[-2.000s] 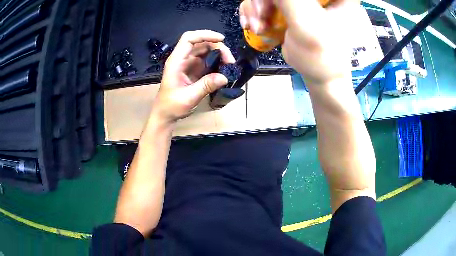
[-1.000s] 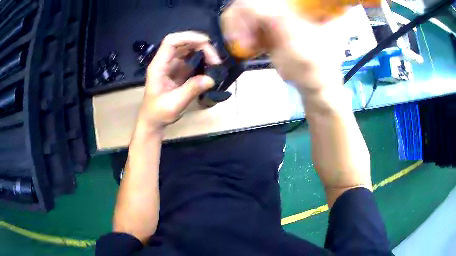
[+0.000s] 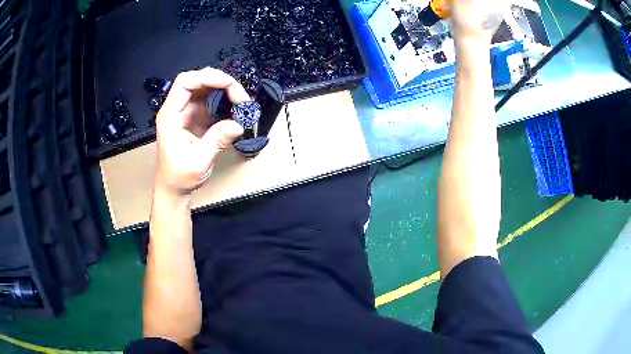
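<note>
My left hand [image 3: 190,135] holds a tubular housing [image 3: 270,97] over the cardboard work pad [image 3: 328,131]. Black rounded lobes of the housing stand out around a small round inner part [image 3: 245,114] with a detailed face, by my thumb and forefinger. My right hand [image 3: 477,15] is at the top right edge of the picture, on the electric screwdriver [image 3: 441,7]. Only a small orange piece of it shows, over the screw feeder [image 3: 408,34]. The driver's tip and any screw cannot be made out.
The black parts tray [image 3: 90,90] holds a scattered pile of small loose black parts [image 3: 304,45] and a few larger black subparts [image 3: 119,119]. Foam rack trays [image 3: 55,159] stand at the left. A blue plastic tray [image 3: 387,93] lies under the feeder. A black power cable [image 3: 553,54] curves at the right.
My right hand has moved with the screwdriver from above the housing to the feeder at the top right. My left hand still holds the housing. The view has shifted to the right.
</note>
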